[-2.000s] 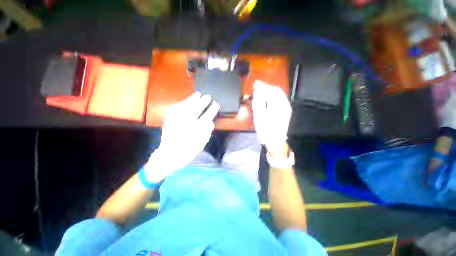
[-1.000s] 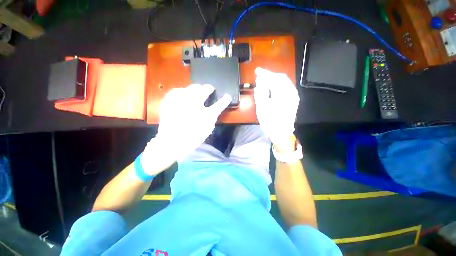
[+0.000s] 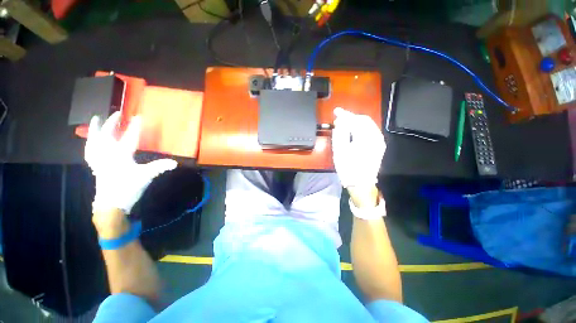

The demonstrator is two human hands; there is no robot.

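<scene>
A black set-top box [image 3: 288, 118] lies on the orange-brown test fixture [image 3: 230, 120], its far edge against the connector block [image 3: 289, 82]. A small dark plug-in connector [image 3: 324, 127] sits at the box's right side. My right hand [image 3: 357, 148], gloved in white, is beside it with its fingers curled near the connector; whether it grips the connector is hidden. My left hand [image 3: 120, 158], also gloved, is open with fingers spread over the near edge of the red-orange mats [image 3: 170, 120]. Its fingertips are near another black set-top box [image 3: 95, 99] on the far-left mat.
Right of the fixture lie a third black box [image 3: 421, 107], a green pen [image 3: 460, 130] and a remote control [image 3: 481, 132]. A blue cable [image 3: 420, 52] arches to the wooden control box [image 3: 527, 66]. A blue stool [image 3: 436, 217] stands below right. Red, yellow and white plugs [image 3: 324, 11] lie behind.
My left hand has left the box on the fixture and moved left to the mats, fingers now spread. My right hand stays beside the connector. The view has shifted slightly.
</scene>
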